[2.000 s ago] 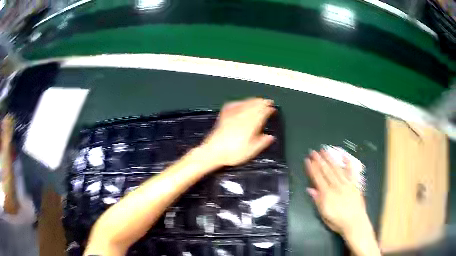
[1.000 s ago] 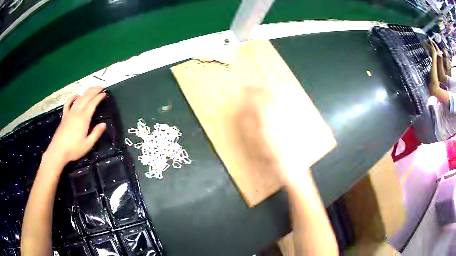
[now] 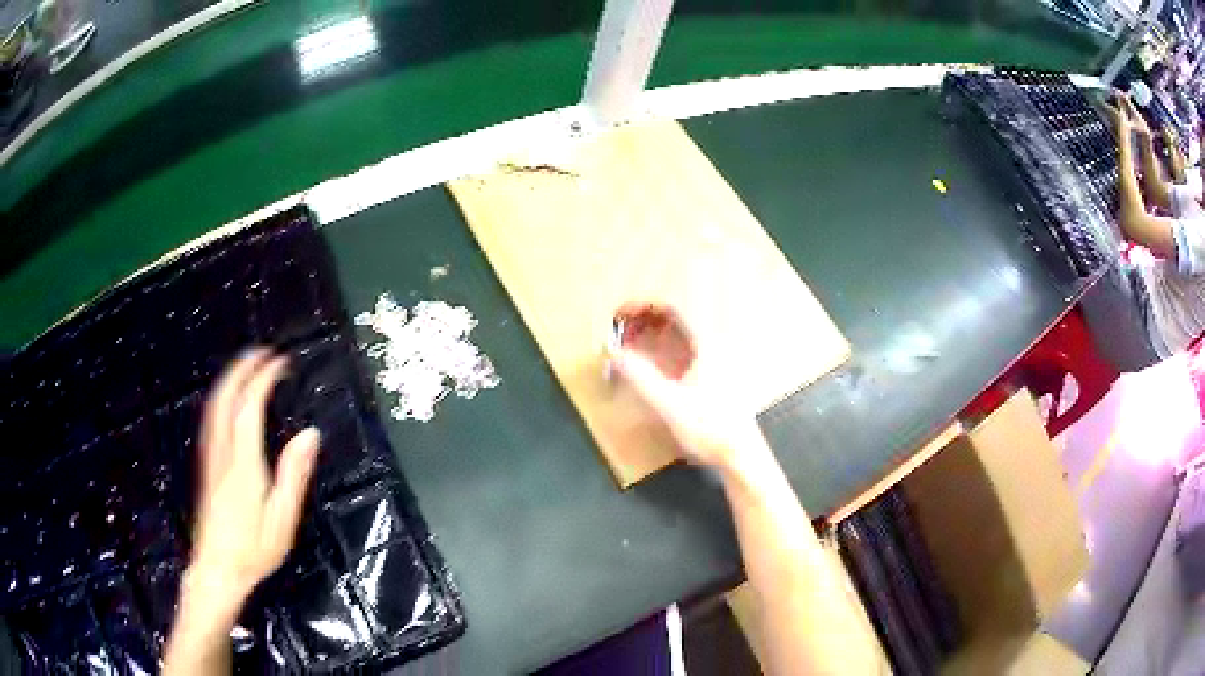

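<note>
My left hand (image 3: 249, 482) is blurred, with the thumb apart from the fingers, over the right part of a glossy black blister tray (image 3: 357, 508). It holds nothing visible. My right hand (image 3: 674, 390) is over a tan cardboard sheet (image 3: 714, 238), fingers curled. A reddish-brown area shows at its fingers; I cannot tell if it is skin or a thing. A small pale sliver shows at the fingertips, too blurred to name. A loose heap of small white pieces (image 3: 426, 354) lies on the dark green bench between tray and cardboard.
A white post (image 3: 624, 60) stands at the pale rail (image 3: 489, 148), with the green conveyor behind. Stacked black trays (image 3: 1037, 172) are at the far right beside another person's arms (image 3: 1134, 198). An open carton (image 3: 1004, 528) holding dark sheets is below the bench edge. A small yellow piece (image 3: 940, 186) lies on the bench.
My left hand has moved from the tray's upper right corner towards me. My right hand, blurred over the cardboard before, is now curled there. The view turned right from the first frame.
</note>
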